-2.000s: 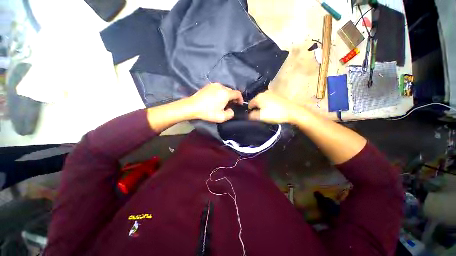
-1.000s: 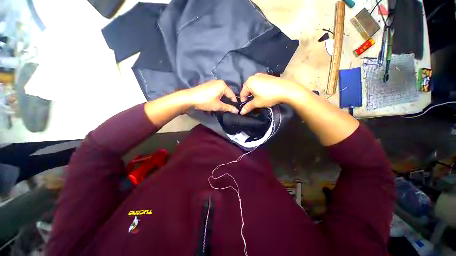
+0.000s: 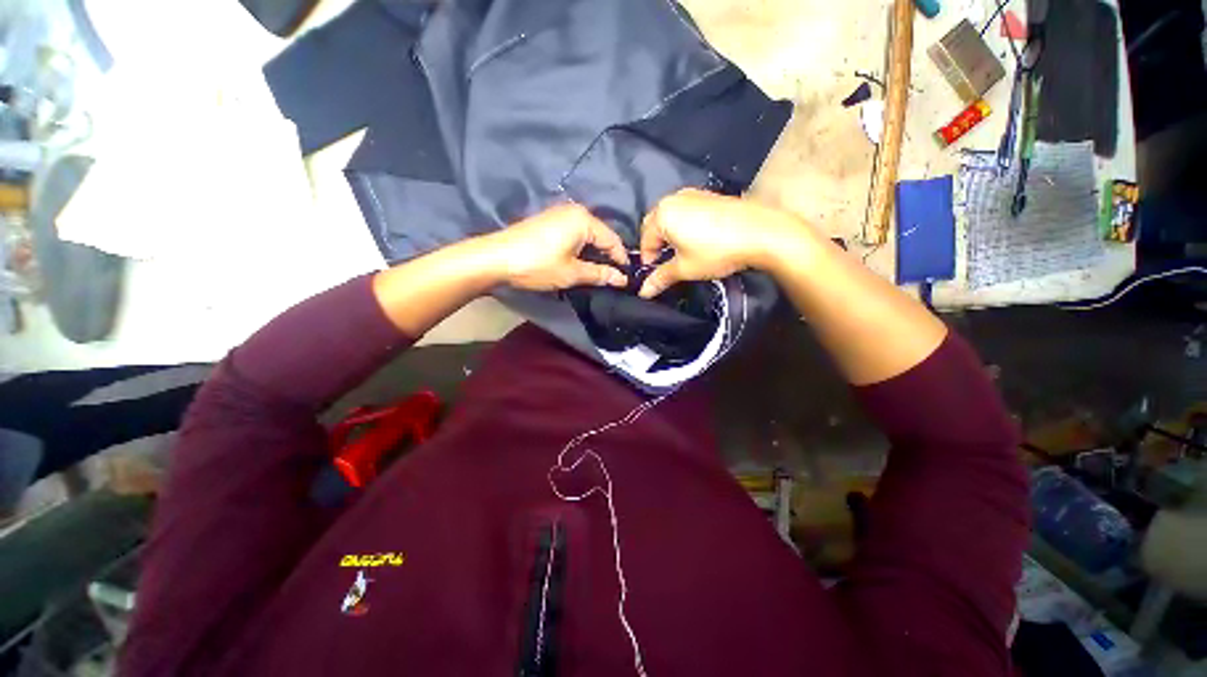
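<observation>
The dark garment [image 3: 556, 113] lies over the table edge, its shiny grey side up with thin white stitch lines. Its rounded opening [image 3: 635, 321] hangs at the edge near my body, with a white curved band [image 3: 678, 376] along its near side. My left hand [image 3: 567, 249] and my right hand [image 3: 698, 241] pinch the dark cloth at the far side of this opening, fingertips nearly touching. A loose white thread [image 3: 612, 529] runs from the band down over the maroon top. I cannot make out a needle between the fingers.
The pale table [image 3: 781, 185] bears a wooden stick [image 3: 890, 132], a blue pad [image 3: 925, 230], a gridded sheet [image 3: 1046, 238] with thin dark tools on it, a tan block [image 3: 966, 61] and a small red item [image 3: 962, 122]. A red object [image 3: 384, 437] is below the table edge at left.
Over two seconds both hands have come closer together on the cloth at the opening. The table items sit further right in view. Since one second ago the hands have barely moved.
</observation>
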